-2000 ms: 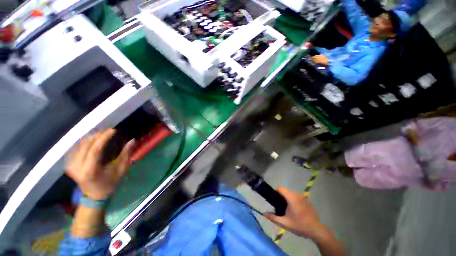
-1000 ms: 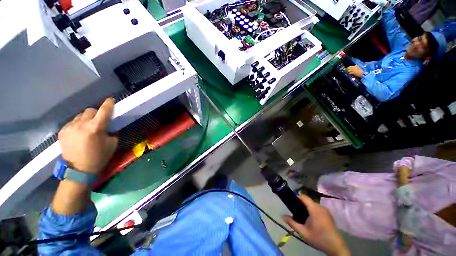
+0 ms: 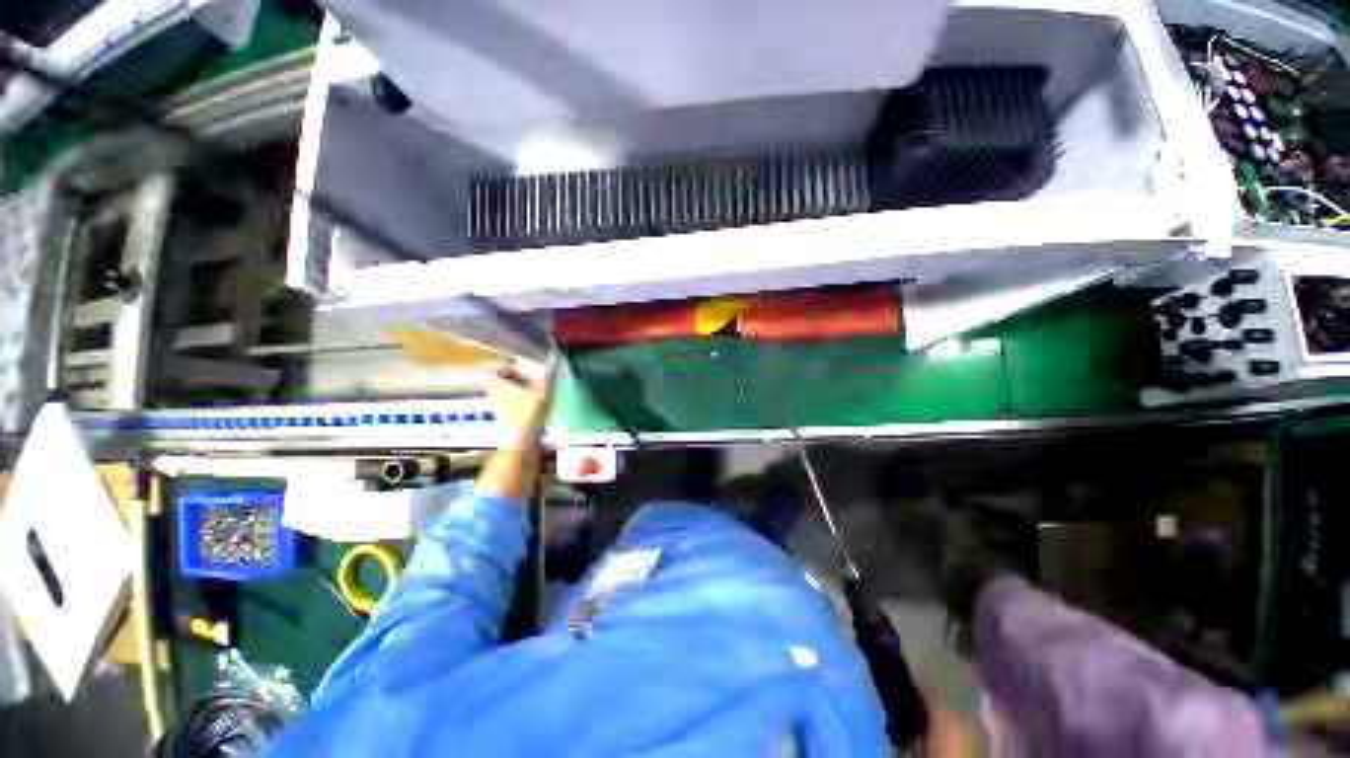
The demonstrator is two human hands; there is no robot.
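The white cabinet housing (image 3: 770,259) spans the upper middle of the head view, its open side showing black heatsink fins (image 3: 666,200). A red block with a yellow middle (image 3: 814,313) lies under it on the green bench. My right hand (image 3: 951,729) is low, cut off by the bottom edge and blurred, around the black electric screwdriver (image 3: 884,659). Its long thin bit points up and slightly left, over the floor beside the bench edge. My left hand (image 3: 523,403) is below the housing's left part, at the bench edge. It is small and blurred; whether it touches or holds anything is unclear.
At lower left, a green-matted side table holds a blue screw bin (image 3: 237,535), a yellow tape roll (image 3: 367,578) and a black cable coil (image 3: 225,729). A red button on a white box (image 3: 588,465) sits at the line edge. A neighbouring unit (image 3: 1217,329) stands right; a pink sleeve (image 3: 1088,674) is close at lower right.
The view has swung left, bringing the side table into sight. My left hand has left the housing's rim and is now lower, at the bench edge. My right hand still has the screwdriver.
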